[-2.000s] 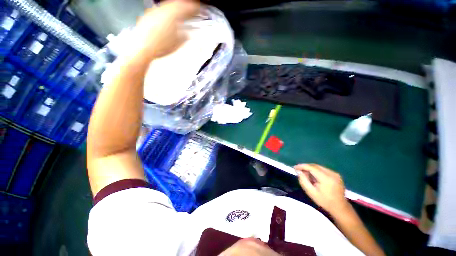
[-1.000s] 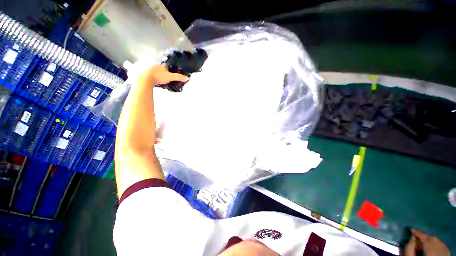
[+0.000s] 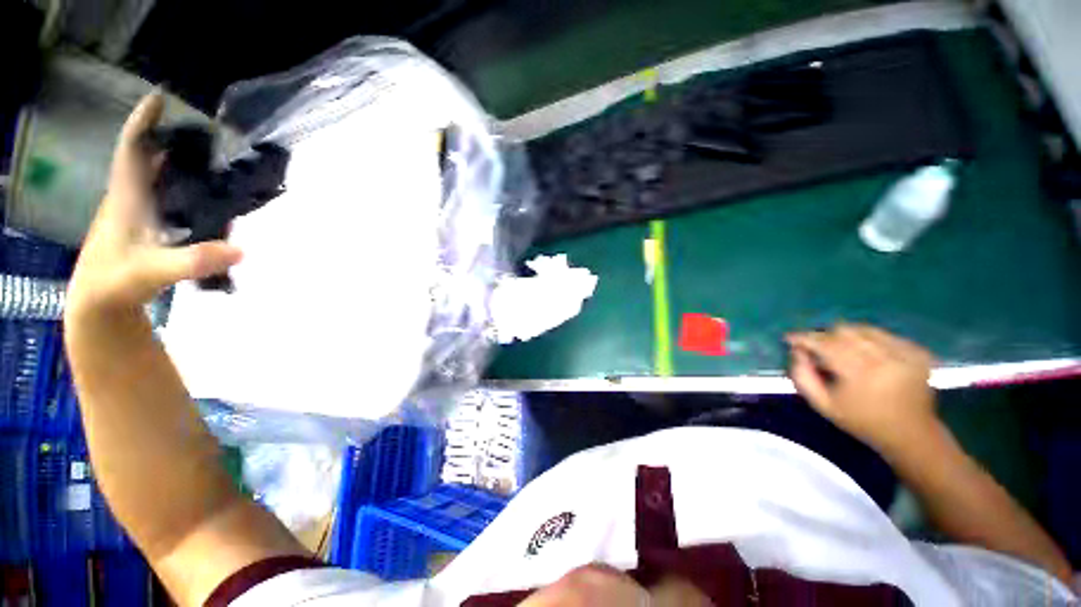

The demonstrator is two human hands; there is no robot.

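My left hand (image 3: 148, 255) is at the left, with fingers and thumb spread around a cluster of black moulded parts (image 3: 213, 178) at the far left edge of a white sheet (image 3: 344, 237). Whether it grips them is unclear. The sheet lies in a crinkled clear plastic bag (image 3: 480, 213). My right hand (image 3: 871, 385) rests at the bench's front edge with curled fingers. Whether it holds something small cannot be told.
A squeeze bottle (image 3: 910, 208) lies on the green bench (image 3: 782, 267), with a red square (image 3: 703, 334), yellow tape (image 3: 660, 296) and a white wipe (image 3: 545, 296). Behind is a black tray (image 3: 883, 107) with heaped black pieces. Blue crates (image 3: 397, 522) stand below.
The view has turned, bringing the bottle back in. Black parts, not seen at my left hand at first, show there in the later frames. My left hand's fingers now reach up beside them.
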